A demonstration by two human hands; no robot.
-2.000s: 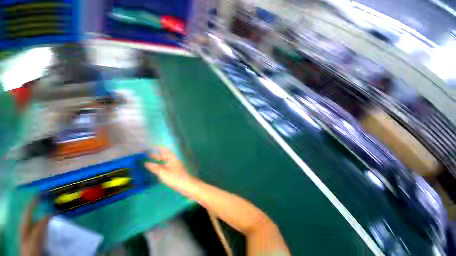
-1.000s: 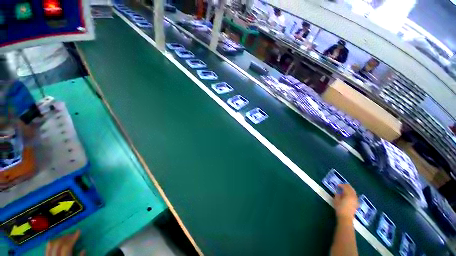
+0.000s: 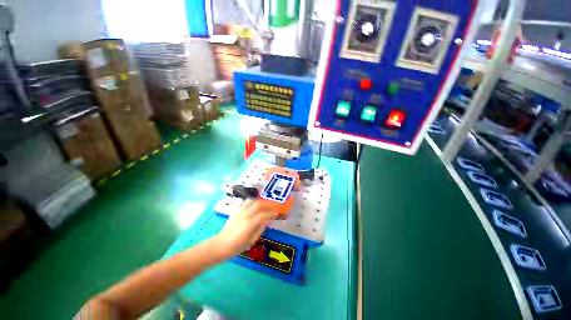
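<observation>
A palm-sized housing (image 3: 278,187) with a white-blue rim and dark inner pattern lies in the orange fixture (image 3: 285,209) on the perforated silver base plate (image 3: 313,215). The press head (image 3: 280,142) is above and behind it, apart from it. My left hand (image 3: 250,220) reaches in from the lower left. Its fingertips are at the near edge of the housing and fixture; whether they grip the housing cannot be told. The hand partly covers the black front label with its red button (image 3: 257,252) and yellow arrow. My right hand is out of the picture.
The control box (image 3: 382,81) hangs at the upper right of the press. The green conveyor (image 3: 426,237) runs along the right, with a row of housings (image 3: 527,257) beyond its white line. Small black pieces (image 3: 244,191) flank the fixture. Stacked cartons (image 3: 116,94) stand at the left.
The view has swung left from the conveyor to the press. My right hand, earlier at a housing on the belt, has left the picture. My left hand is now at the fixture.
</observation>
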